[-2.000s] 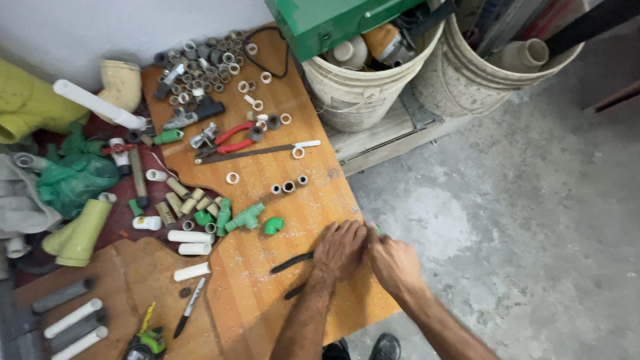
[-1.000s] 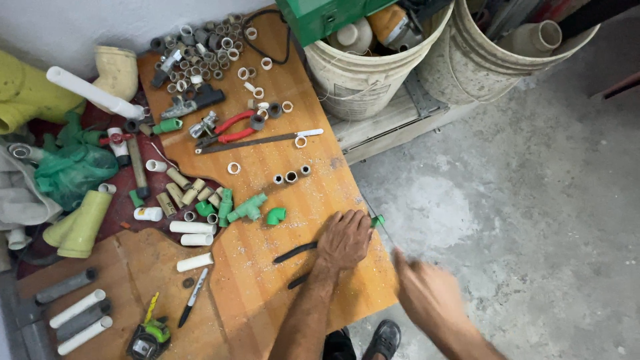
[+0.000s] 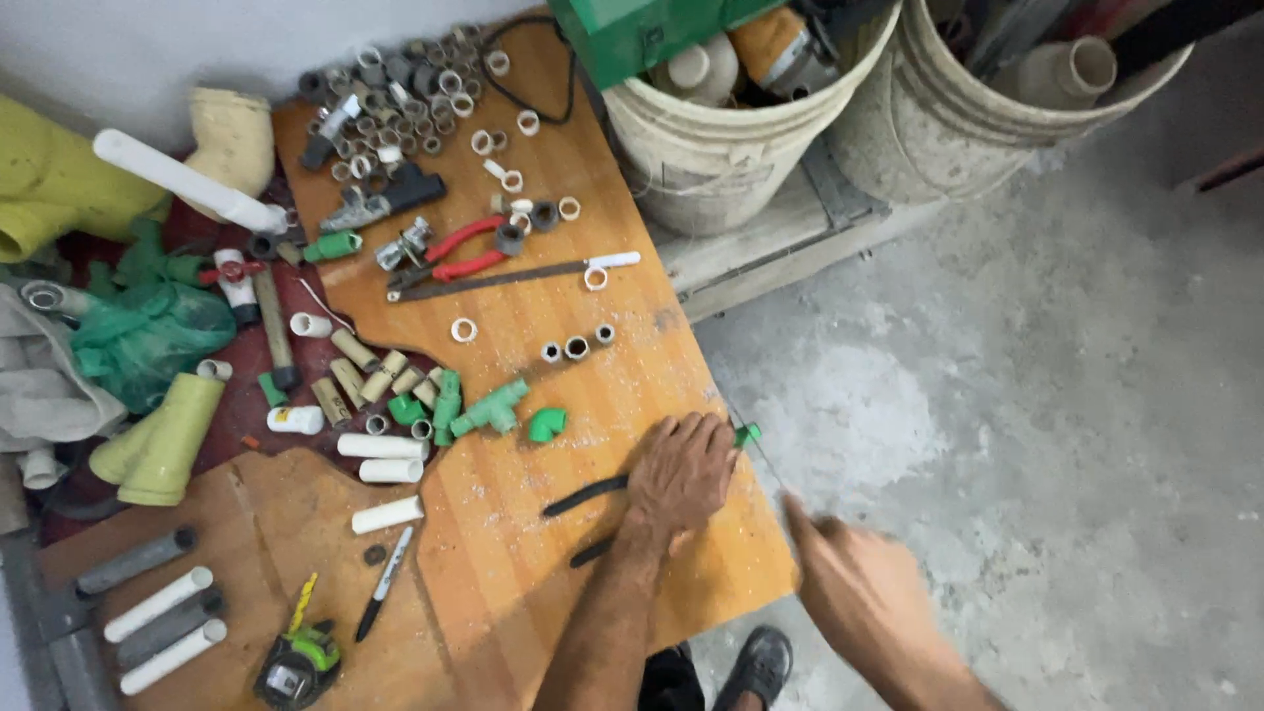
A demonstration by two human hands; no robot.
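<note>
My left hand presses down near the wooden table's right edge, over a tool with two black handles and against a green plastic pipe piece that juts past the edge. What lies under the palm is hidden. My right hand, blurred, is closed beyond the edge on one end of a thin saw blade, which runs across the green piece. Left of my left hand lie a green elbow fitting and a green tee fitting. Several small pipe rings stand farther back.
Red-handled pliers and a long narrow blade lie farther back on the table. White pipe pieces, a marker and a tape measure are at left. Two buckets stand behind the right edge, one bearing a green box.
My right hand has moved away from my left since two seconds ago, when they were close together. The green piece and the blade show more plainly. My left hand stays at the table edge.
</note>
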